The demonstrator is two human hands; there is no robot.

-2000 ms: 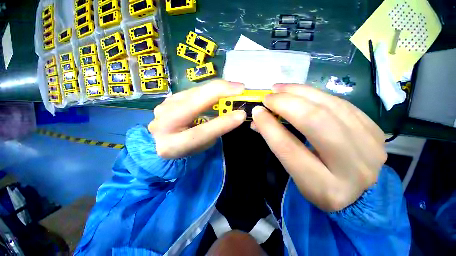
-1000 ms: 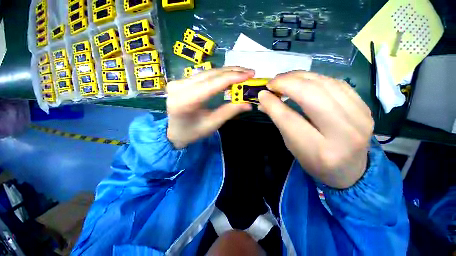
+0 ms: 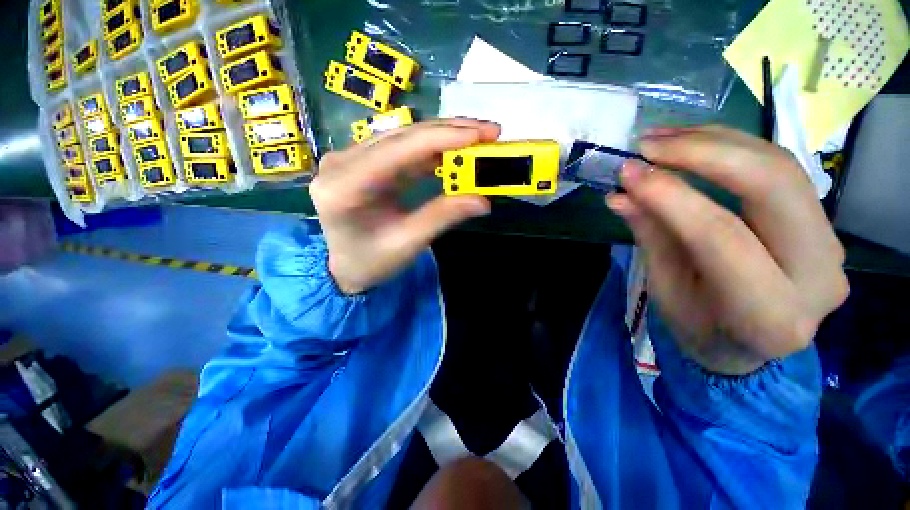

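Observation:
My left hand (image 3: 399, 199) holds a yellow device housing (image 3: 504, 169) by its left end, between thumb and fingers. The housing has a dark rectangular window and small round holes at its left end. My right hand (image 3: 733, 234) pinches a black-framed screen window (image 3: 602, 166) between thumb and fingertips. The screen window is tilted, just right of the housing, with a narrow gap between them. A white work pad (image 3: 544, 112) lies behind both, partly covered by the hands.
A blister tray (image 3: 215, 105) of yellow housings is at left. Several loose housings (image 3: 357, 86) lie beside it. Black frames (image 3: 569, 34) lie on clear film at the back. A dotted yellow sheet (image 3: 798, 50), a dark stick (image 3: 767, 95) and a white wipe (image 3: 790, 120) are at right.
The black-framed screen window is now apart from the housing, in my right hand, which has moved right. The housing's face is now uncovered in my left hand. The view has shifted slightly.

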